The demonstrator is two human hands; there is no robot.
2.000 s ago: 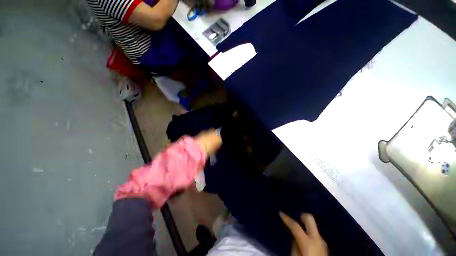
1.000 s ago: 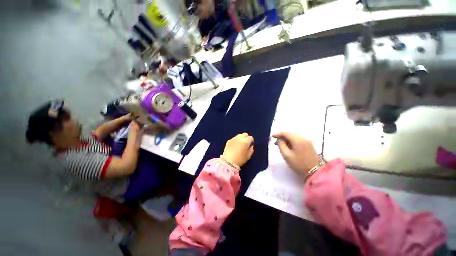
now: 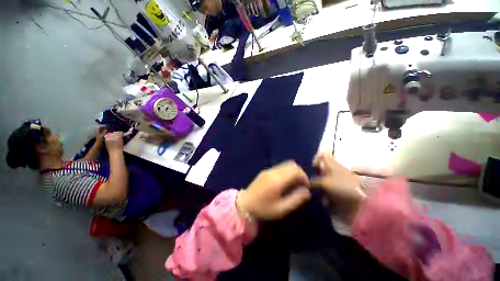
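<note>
A navy cut panel (image 3: 299,123) lies over other navy panels (image 3: 222,123) on the white table left of the sewing machine. My left hand (image 3: 277,189), slightly blurred, is over the panel's lower part with its fingers bent; whether it grips the cloth I cannot tell. My right hand (image 3: 337,181) is at the panel's right edge, thumb and fingertips closed on the cloth. Navy cloth hangs below both hands over the table's front edge. The cream machine head (image 3: 422,82) is right of the panel, with nothing under its needle area.
A purple machine (image 3: 167,114) stands at the left, with blue scissors (image 3: 163,148) and a metal plate (image 3: 185,152) near it. A person in a striped shirt (image 3: 82,184) sits there. Magenta scraps (image 3: 465,164) and a dark object (image 3: 491,178) are at the right. Another person is at the back.
A navy panel now lies across the others and reaches further right. My hands have moved closer together, and my right fingertips are now on cloth. The view has shifted, showing a dark object at the right.
</note>
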